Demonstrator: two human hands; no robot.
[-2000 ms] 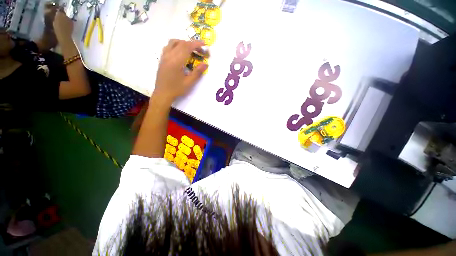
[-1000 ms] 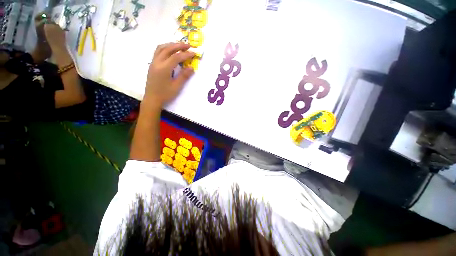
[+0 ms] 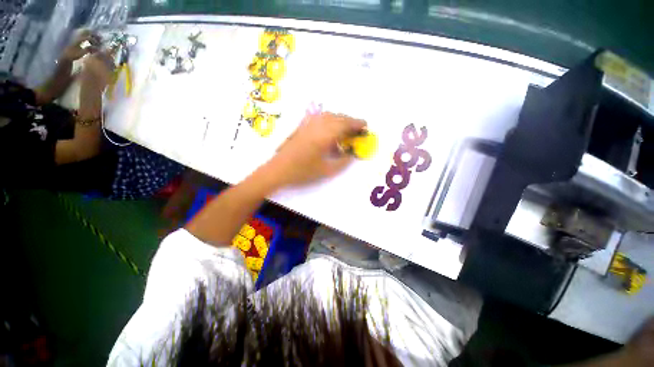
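Note:
My left hand [image 3: 312, 154] holds a yellow housing with a dark part [image 3: 364, 145] in its fingertips, over the white bench between the row and the purple print. A row of board-and-housing assemblies [image 3: 268, 91], yellow with green and metallic patches, lies on the bench to the left of it. Another yellow piece with dark patches [image 3: 627, 272] lies at the far right, beyond the dark machine. My right hand [image 3: 640, 353] is only a blurred part at the bottom right corner, cut off by the edge; its fingers cannot be made out.
A black and grey machine [image 3: 534, 165] stands at the bench's right end. A blue-rimmed red bin [image 3: 269, 265] with yellow housings is below the front edge. Green boards [image 3: 183, 57] and yellow-handled pliers [image 3: 128, 79] lie left, near another person's hands [image 3: 89, 64]. The bench [image 3: 323, 204] bears purple "sage" lettering.
My left hand has moved right, away from the row, with a yellow housing in its fingers. The yellow assembly near the right print is gone from there. A yellow piece now shows far right. The view has shifted.

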